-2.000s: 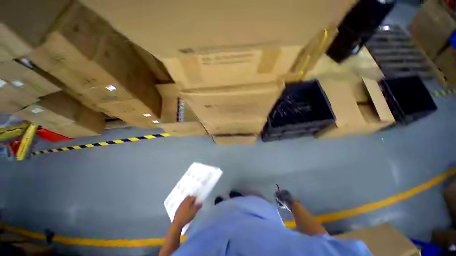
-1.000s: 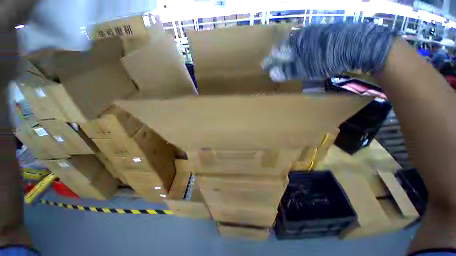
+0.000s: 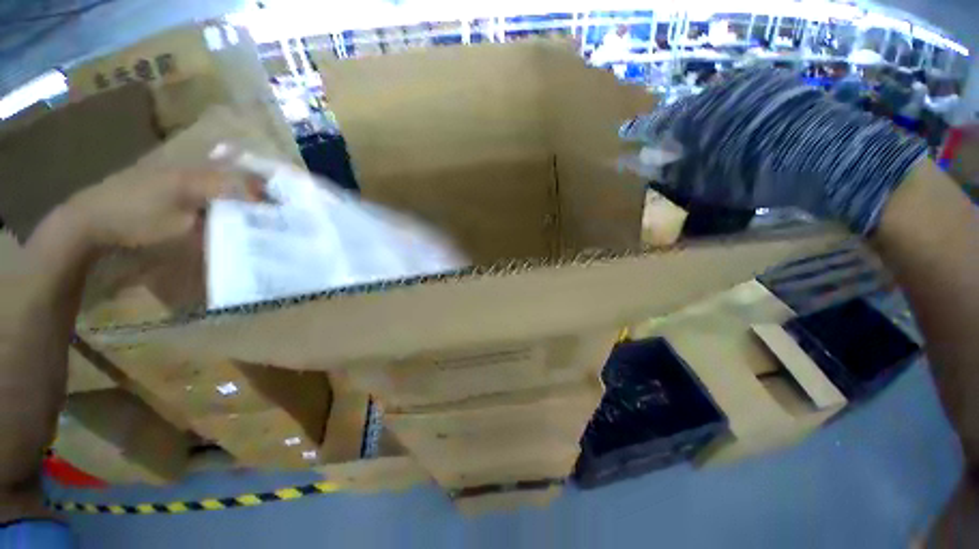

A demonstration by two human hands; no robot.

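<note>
My left hand [image 3: 161,209], bare, grips the edge of a white foam tray [image 3: 311,238] at the left of the view. The tray is blurred and tilted, its lower part behind the near wall of a tall open cardboard carton [image 3: 462,311]. My right hand [image 3: 741,145], in a grey-black knit glove, is at the carton's right side. Its fingertips are blurred near the carton's right wall or flap; I cannot tell whether they hold anything.
More cardboard cartons [image 3: 258,402] are stacked at the left. A black plastic crate [image 3: 660,413] with dark contents stands on the floor at lower right, beside an open carton [image 3: 751,370] and another black crate [image 3: 859,349]. Yellow-black floor tape [image 3: 204,503] runs at lower left.
The view has risen from the floor to the carton's top. Since one second ago, my left hand has lowered the white tray behind the near wall. My gloved right hand has moved slightly right.
</note>
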